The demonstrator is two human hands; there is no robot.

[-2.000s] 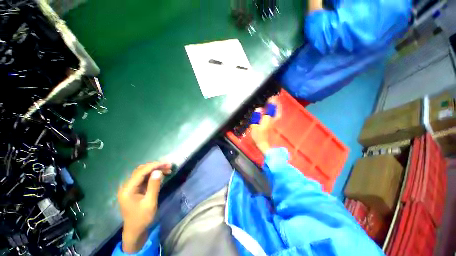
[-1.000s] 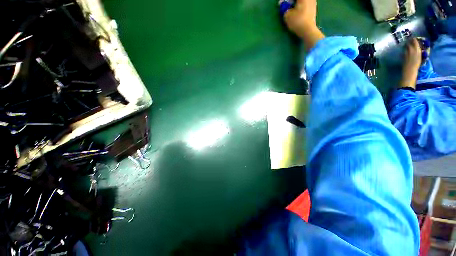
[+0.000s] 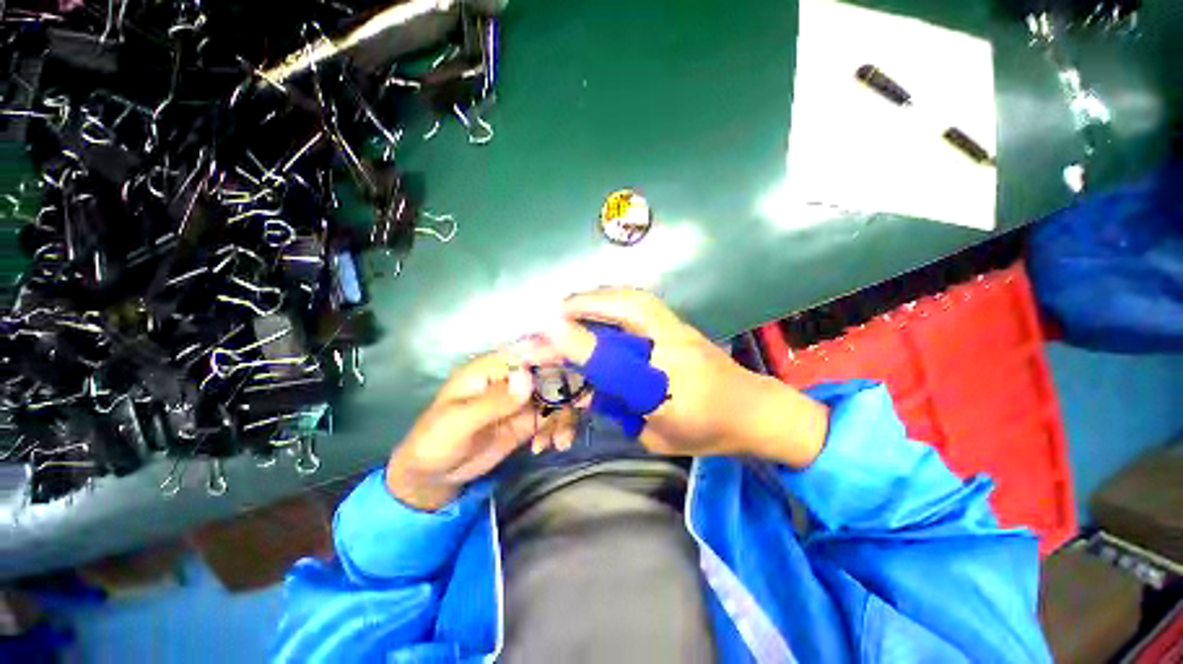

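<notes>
My left hand [image 3: 465, 422] and my right hand [image 3: 694, 385] meet at the bench's near edge, above my lap. The fingers of both hold a small round thing [image 3: 559, 385] with a dark rim and shiny middle; I cannot tell what it is. Blue tape wraps my right fingers and hides part of them. A small yellow-and-white disc [image 3: 625, 217] with a dark rim lies on the green bench just beyond my hands. The large tangled pile of black binder clips [image 3: 169, 247] with silver wire handles fills the left of the bench.
A white paper sheet [image 3: 830, 162] with two short dark pieces lies at the far right. A red crate panel [image 3: 954, 376] with a dark row of clips along its edge is beside me. A pale tray rim [image 3: 357, 39] shows behind the pile. Another person's blue clothing [image 3: 1122, 266] is at right.
My right hand has come back from the far side of the bench and joined my left hand at the round thing. The yellow-and-white disc now shows on the bench. The view has shifted.
</notes>
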